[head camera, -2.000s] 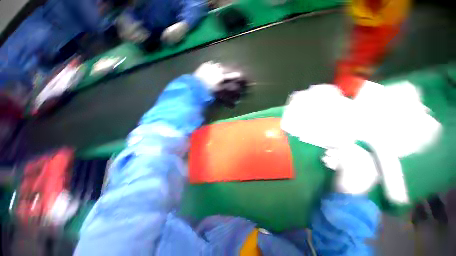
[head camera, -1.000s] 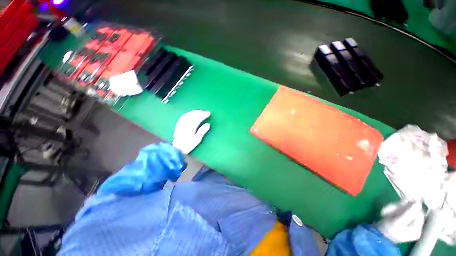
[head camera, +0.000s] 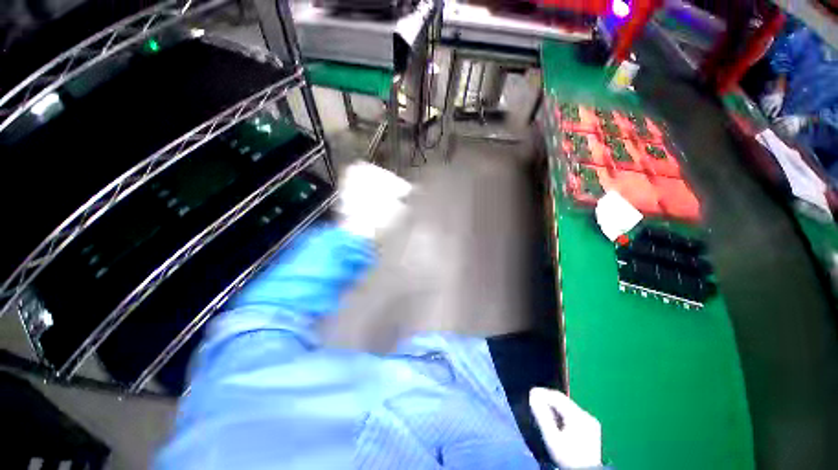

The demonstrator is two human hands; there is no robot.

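Observation:
My left hand (head camera: 372, 199), in a white glove, is stretched forward beside the wire rack (head camera: 317, 151). It is blurred and overexposed, so its fingers and any hold are unclear. My right hand (head camera: 567, 430), also white-gloved, is at the bottom by the bench's left edge. Its fingers look curled around a dark gap; I cannot tell whether it holds anything. The rack's shelves hold dark trays or boards with green parts (head camera: 193, 184).
On the green bench (head camera: 643, 376) are a black block assembly (head camera: 663, 266), a white paper slip (head camera: 616, 216) and a tray of orange-red pieces with green parts (head camera: 629, 156). A dark conveyor (head camera: 781, 275) runs along the right. A person's blue sleeve (head camera: 813, 69) shows top right.
The view has swung left from the bench to the rack. My left hand has moved from over the bench to beside the rack. My right hand has left the white cloths; the orange-red pad is out of view.

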